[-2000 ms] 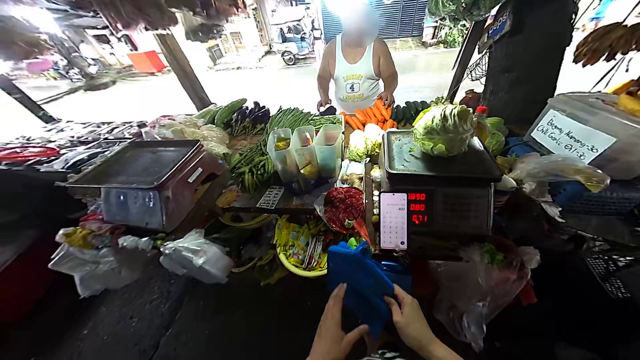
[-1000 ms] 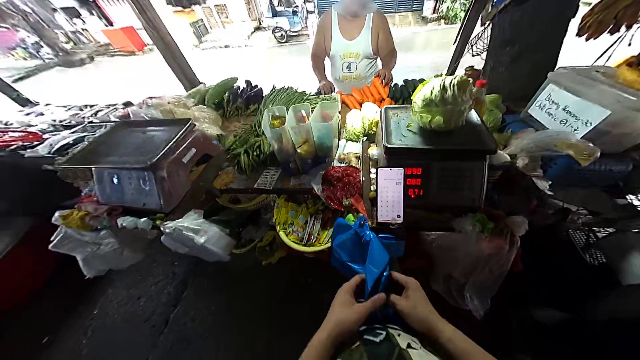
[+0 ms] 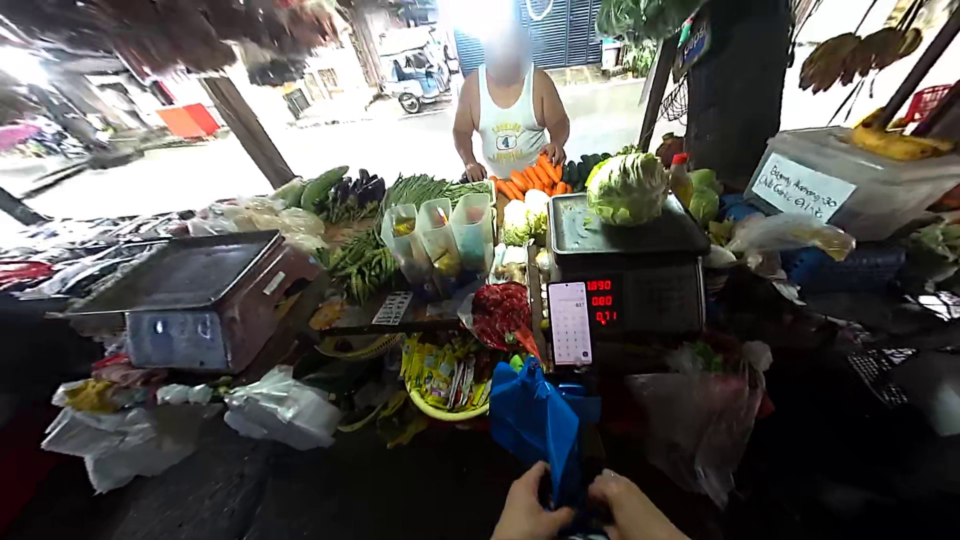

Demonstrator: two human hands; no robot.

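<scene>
A blue plastic bag point(image 3: 534, 420) hangs below the counter's front edge, near the phone. My left hand point(image 3: 531, 506) grips its lower part with bent fingers. My right hand point(image 3: 626, 504) is at the bag's right side; its fingertips are in shadow, so its hold cannot be made out. Behind the bag, a phone point(image 3: 570, 324) showing a calculator stands upright against the digital scale point(image 3: 645, 296). On that scale's metal tray point(image 3: 574, 225) rests a cabbage point(image 3: 627, 189). Left of the phone is a bag of dark red food point(image 3: 500, 315).
Sachets fill a yellow-rimmed basket point(image 3: 450, 412). Three plastic containers point(image 3: 437, 240) stand behind it. Another scale point(image 3: 187, 300) is at left, above white plastic bags point(image 3: 281, 409). Carrots point(image 3: 532, 178) lie at the back, where a person point(image 3: 510, 120) stands. At right is a plastic bin point(image 3: 832, 180).
The person across the counter has a hand on the carrots, which was lower and nearer the body two seconds ago. My hands have moved down the blue bag, which is now bunched and narrower.
</scene>
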